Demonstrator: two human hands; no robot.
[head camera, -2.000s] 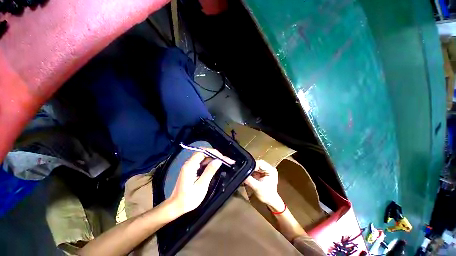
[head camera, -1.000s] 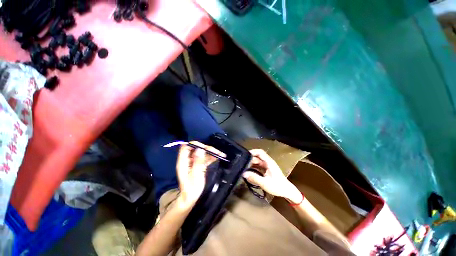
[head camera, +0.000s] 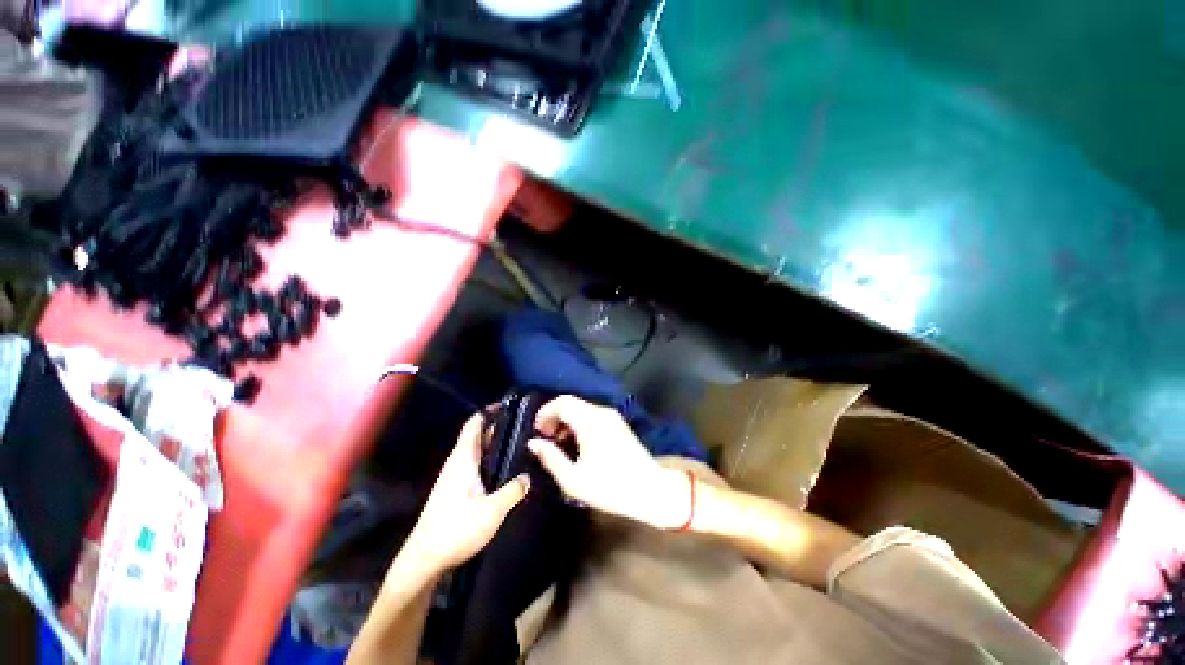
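A black housing shell (head camera: 511, 546) stands tilted on the lap, seen mostly edge-on. My left hand (head camera: 458, 504) grips its left side near the upper end, thumb on the edge. My right hand (head camera: 582, 452), with a red string at the wrist, has its fingertips at the shell's upper end; whether they pinch a small part is hidden. A thin lead wire with a white end (head camera: 399, 370) sticks out to the left beyond my left hand.
A pink-red table (head camera: 422, 175) holds black power cords (head camera: 169, 247), small black fittings (head camera: 267, 318) and a ribbed cover (head camera: 293, 98). Newspaper (head camera: 153, 559) lies at left. The green bench (head camera: 832, 156) holds a base housing (head camera: 533, 59). A cardboard carton (head camera: 929, 507) is right of the lap.
The shell has turned from lying open-face up to nearly edge-on. My right hand has moved from its corner onto its upper end. The view has swung toward the pink table.
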